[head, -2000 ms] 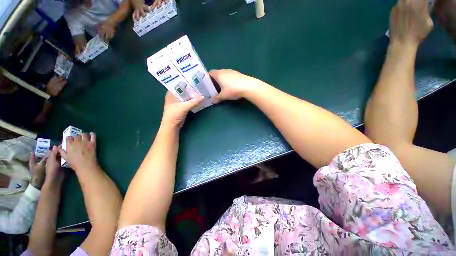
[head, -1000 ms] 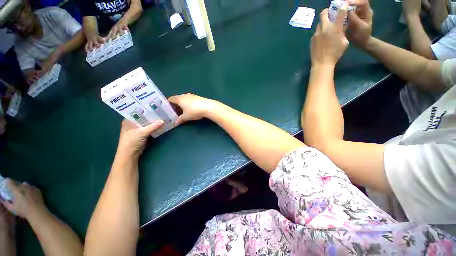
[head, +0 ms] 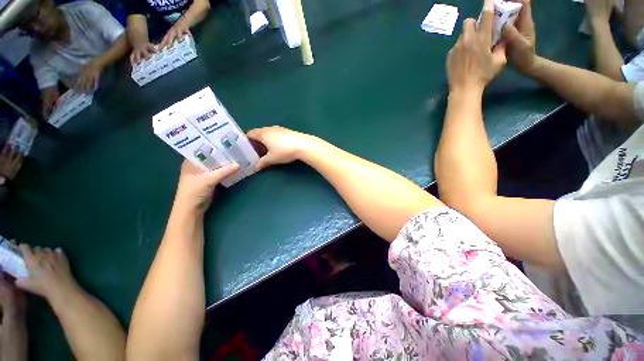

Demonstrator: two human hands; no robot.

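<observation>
A carton pair, two white boxes side by side with dark blue lettering and small grey-green product pictures, is tilted above the bench with its fronts towards me. My left hand grips its lower left part, with the thumb across the lower front. My right hand holds its right side, and its fingertips are partly hidden behind the pair.
The dark green bench has a carton row under a person's hands across it. A folded paper lies at the upper right. A pale post stands at the top. A neighbour on the right holds a carton; another person's hand is at the lower left.
The view has swung rightwards since two seconds ago, so the bench and people sit further left and the right neighbour shows more. Both my hands keep hold of the carton pair.
</observation>
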